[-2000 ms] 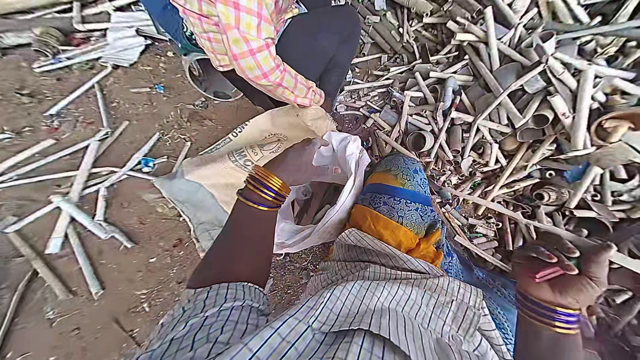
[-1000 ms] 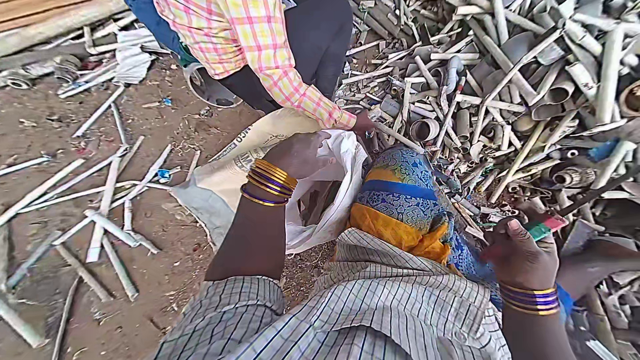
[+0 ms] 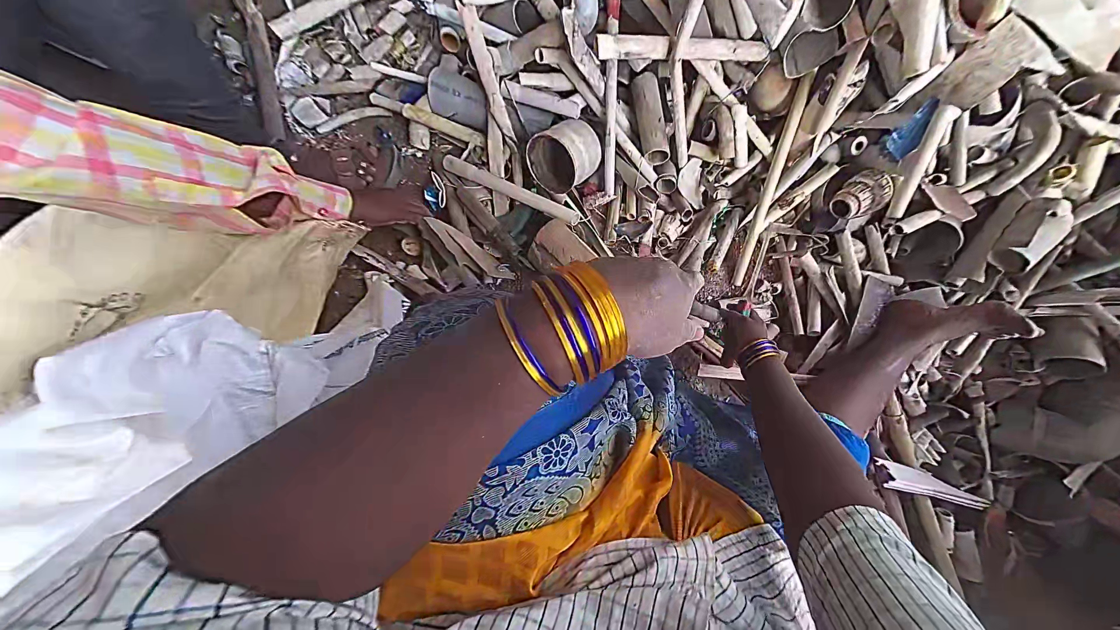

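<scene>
My left hand [image 3: 652, 306], with gold and blue bangles on the wrist, reaches over my lap into the edge of a heap of scrap pipes. Its fingers are curled around the end of a short grey piece [image 3: 705, 311], which looks like pipe. Just to the right, close to it, my right hand [image 3: 744, 337] is closed on a tool whose red and green handle [image 3: 745, 308] barely shows. The rest of the tool is hidden. A white sack [image 3: 166, 385] lies open-mouthed or crumpled at my left; its inside cannot be seen.
Scrap pipes and fittings, among them a wide pipe end [image 3: 563, 156], spread across the front and right. A co-worker's hand [image 3: 392, 205] reaches into the heap at left, over a beige sack [image 3: 157, 280]. My bare foot [image 3: 971, 322] rests on the pipes at right.
My left hand has left the white sack's mouth and moved right, to beside my right hand. The view has swung right, toward the heap.
</scene>
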